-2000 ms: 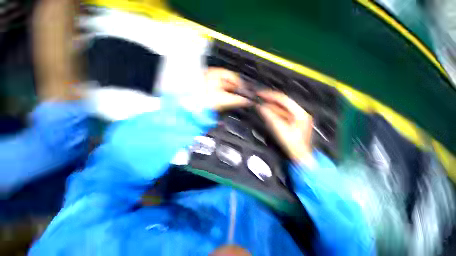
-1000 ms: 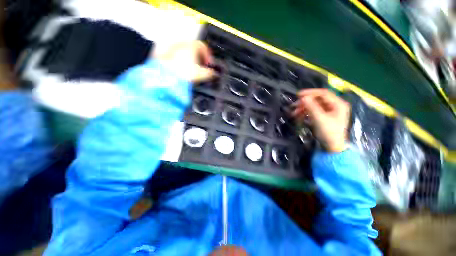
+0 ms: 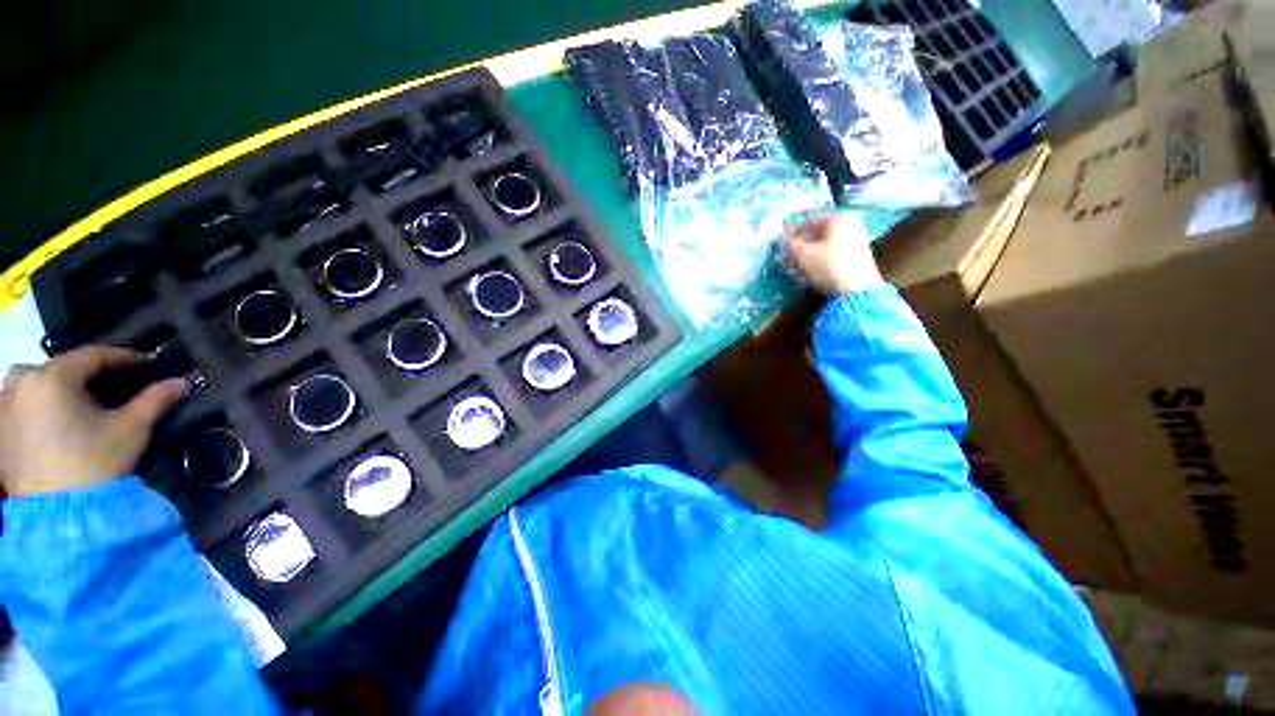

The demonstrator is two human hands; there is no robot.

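Observation:
The dark foam tray (image 3: 408, 255) lies in front of me. Round watch heads (image 3: 417, 343) with silver rings sit in its pockets; those in the near row look bright. Black strapped pieces (image 3: 375, 160) lie across the far row. My left hand (image 3: 77, 420) is at the tray's left side, thumb and finger closed around a small dark piece (image 3: 179, 381) with a shiny edge; its exact shape is hidden. My right hand (image 3: 835, 255) pinches the near edge of a clear plastic bag (image 3: 713, 182) with black strips inside, right of the tray.
Another clear bag (image 3: 874, 119) of black strips lies further right, beside a second black tray (image 3: 965, 63). Brown cardboard boxes (image 3: 1133, 308) stand at the right, close to my right arm. A yellow rail (image 3: 210, 154) runs behind the tray, with the green belt (image 3: 280, 56) beyond.
The view has turned right, bringing bags and boxes into fuller view. My right hand has moved from the tray to the bag; my left hand is now lower at the tray's left side.

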